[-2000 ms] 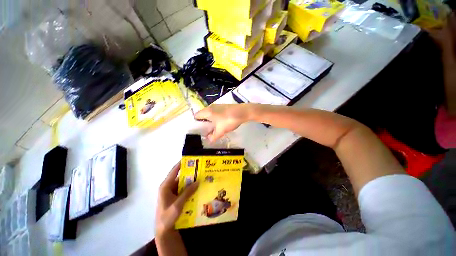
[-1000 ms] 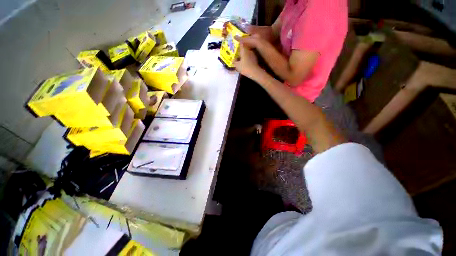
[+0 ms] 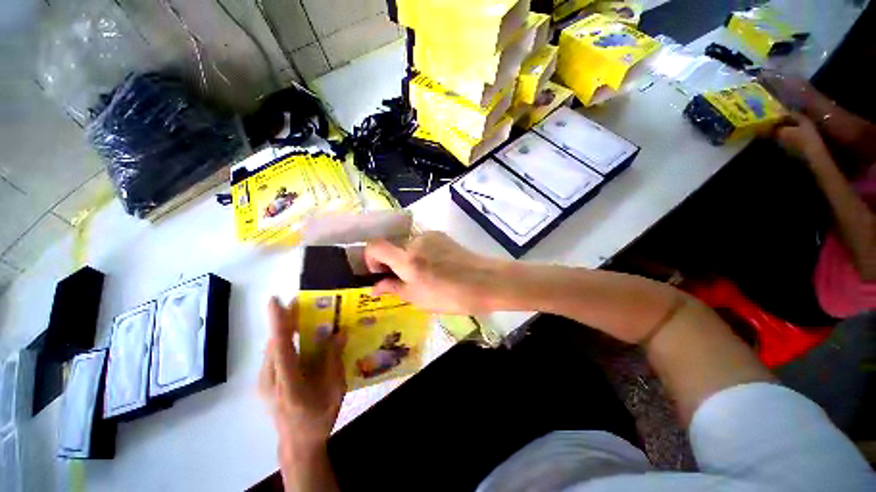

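Observation:
A yellow printed carton (image 3: 382, 357) with a black top band lies in front of me at the bench edge, its pale top flap (image 3: 355, 228) raised and blurred. My left hand (image 3: 305, 370) is around the carton's left side, fingers along its face. My right hand (image 3: 432, 274) is at the carton's top opening, its fingers bent over the upper edge, partly hiding the band. I cannot tell whether a handle is between the right fingers. A black part of the carton shows left of those fingers.
Flat cartons (image 3: 279, 197) and a loose handle pile (image 3: 384, 144) lie beyond. Yellow finished cartons (image 3: 461, 96) stand behind inner boxes (image 3: 547, 173). More inner boxes (image 3: 182, 332) stand left. Bagged black parts (image 3: 158, 144) lie by the wall. Another person's hands (image 3: 795, 130) hold a carton (image 3: 738, 110) at right.
The view turned right to the neighbouring person, where my right arm reached out towards a yellow carton, then turned back. My right hand is now at my carton's top, and its flap is up.

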